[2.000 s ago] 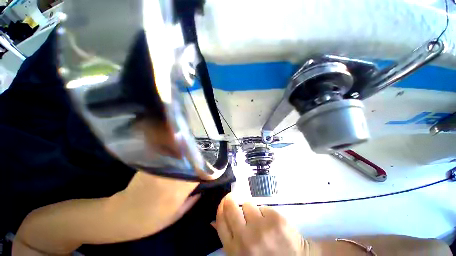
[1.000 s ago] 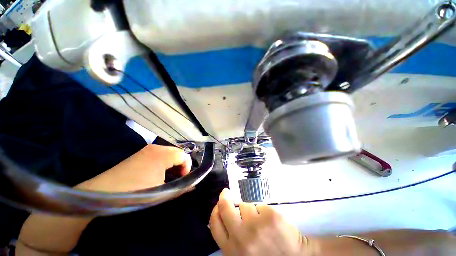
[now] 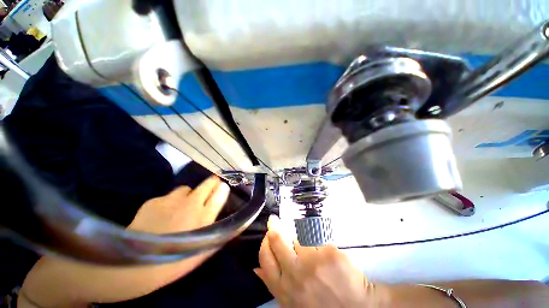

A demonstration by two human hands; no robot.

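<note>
The black garment is heaped at the left and runs under the presser foot area of the white sewing machine. My left hand lies on the garment left of the needle area, fingers extended and close together, partly hidden by the curved shiny metal bar. My right hand is at the garment's right edge, just in front of the needle area, with thumb and fingertips pinched on the black fabric edge. The needle itself cannot be made out.
The machine head fills the upper view, with a large grey dial and a ribbed tension knob beside my right fingertips. Red and silver thread snips lie on the bed, partly behind the dial. A dark cord crosses the white surface.
The view has shifted, so the curved bar no longer covers the needle area. My left hand has gone from curled fingers to flatter, extended ones. My right hand stays near the same place.
</note>
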